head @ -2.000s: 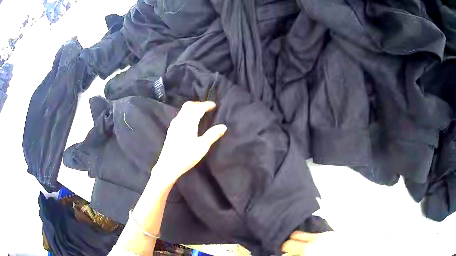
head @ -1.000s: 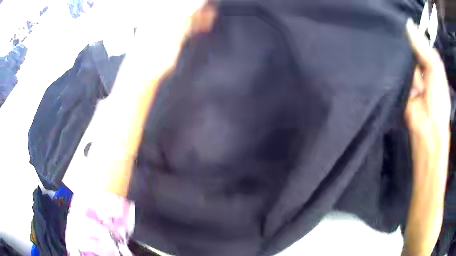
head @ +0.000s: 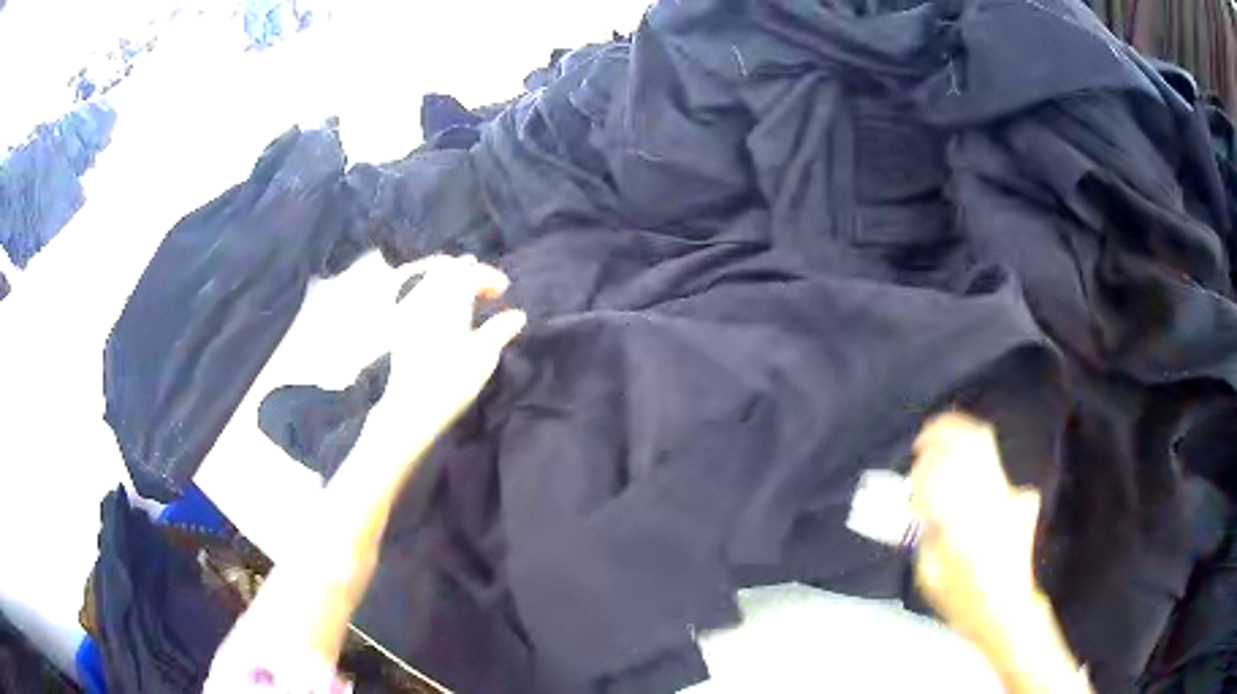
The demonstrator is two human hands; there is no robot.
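Observation:
A large dark garment (head: 651, 434) lies wrinkled in front of me, its lower edge near the table's front. My left hand (head: 468, 319) is at its upper left edge, with thumb and fingers pinched on the cloth. My right hand (head: 970, 522) is blurred over the garment's right part, fingers curled. A small pale, blurred shape at its fingers looks like the thread snips (head: 882, 506); its blades are not distinct.
Dark garments (head: 868, 163) are heaped along the far and right side. A dark sleeve (head: 217, 325) lies at left on the white tabletop (head: 773, 651). A blue bin (head: 194, 511) with dark cloth shows below left.
The garment was lifted and spread between both hands a second ago and now lies lower, flat on the table. My right hand has moved down and left from the right edge.

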